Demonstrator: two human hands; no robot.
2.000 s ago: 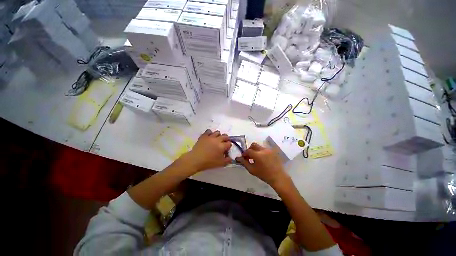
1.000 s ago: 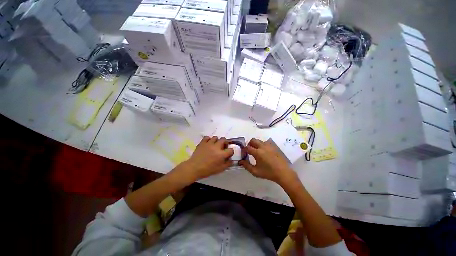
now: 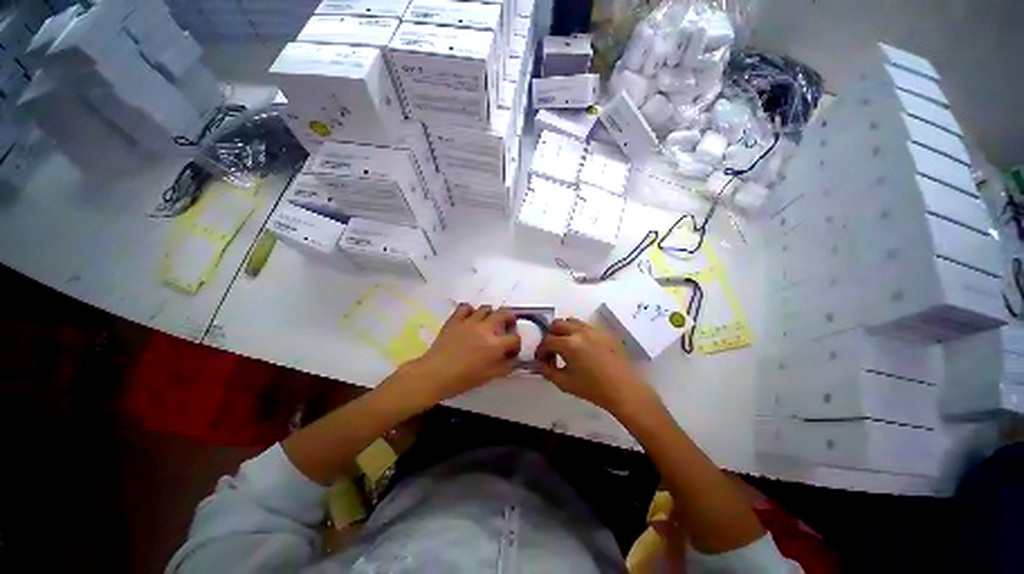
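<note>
An open box base (image 3: 532,313) lies near the table's front edge, with a rounded white unit (image 3: 528,340) in it and a dark strap curved around the unit's upper side. My left hand (image 3: 477,350) holds the base from its left, fingertips at the strap. My right hand (image 3: 586,357) has its fingertips on the base's right side by the strap. My fingers hide much of the base. A white box or lid (image 3: 642,314) with a gold dot lies just right of my right hand.
Tall box stacks (image 3: 444,73) stand left of centre. Several small boxes (image 3: 575,191) stand behind my hands. Bagged white units (image 3: 674,67) and dark straps (image 3: 775,90) lie at the back. Loose black cords (image 3: 631,256) lie right of centre. A box wall (image 3: 898,224) stands at the right.
The strap that stood out between my fingers now lies curved around the white unit. Both hands have stayed at the box base; my right fingers have shifted slightly.
</note>
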